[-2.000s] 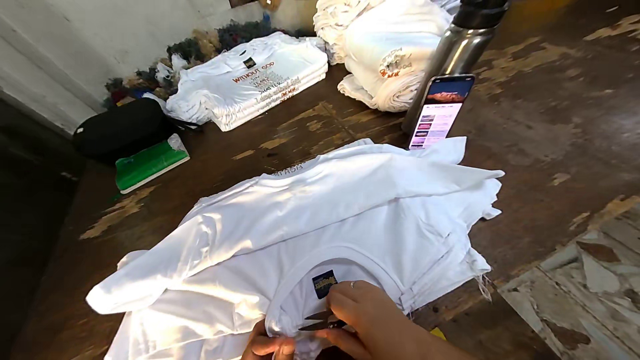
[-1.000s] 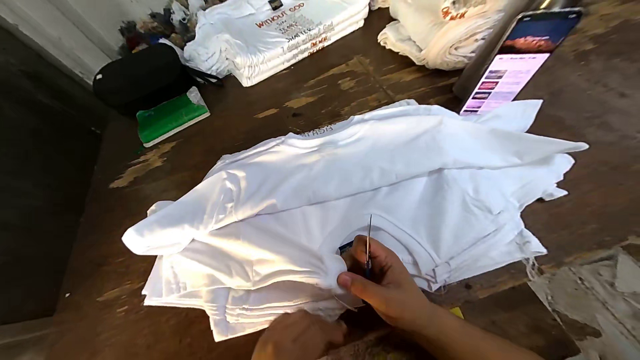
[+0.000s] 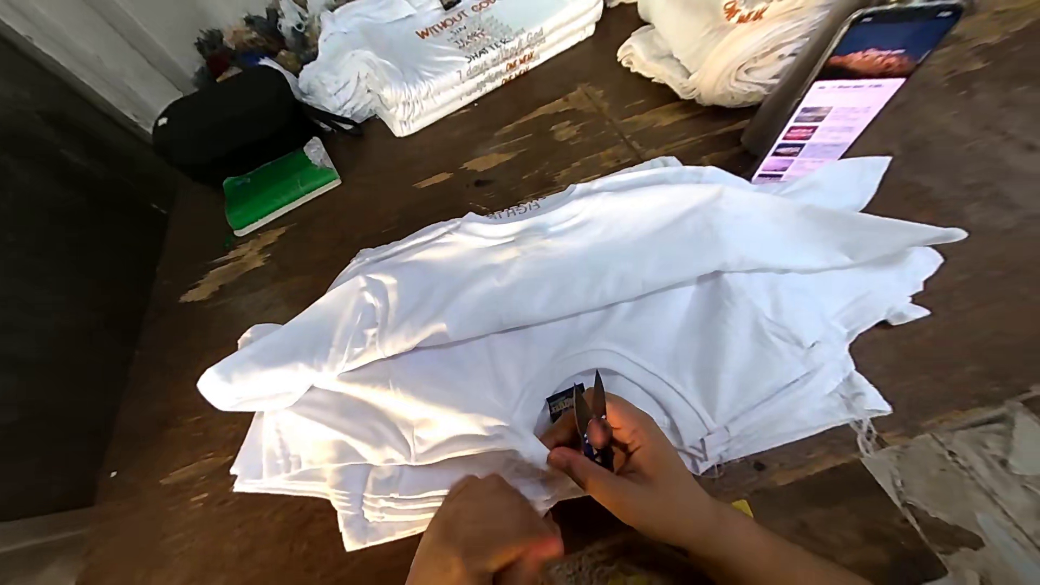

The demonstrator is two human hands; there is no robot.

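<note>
White T-shirts [image 3: 504,284] lie layered in a pile on a worn brown wooden table [image 3: 455,162]. The top one's round neckline faces me, with a black neck label [image 3: 565,401] inside it. My right hand [image 3: 626,463] grips small dark thread snips [image 3: 595,426], blades up and slightly apart, in front of the collar. Its thumb and fingers are close to the collar edge. My left hand [image 3: 486,528] is curled at the near edge of the pile, left of my right hand; it is blurred, and whether it pinches cloth does not show.
Behind the pile are folded printed shirts [image 3: 479,57], a rolled bundle of off-white cloth [image 3: 715,57] and a phone [image 3: 861,89] leaning on a bottle [image 3: 788,89]. A green booklet [image 3: 280,185] and a black case [image 3: 231,122] are at the back left. Loose threads [image 3: 868,435] hang at the right.
Two seconds ago the snips lay sideways at the collar; now they point up in my right hand. My left hand has left the collar for the pile's near edge. The view has shifted.
</note>
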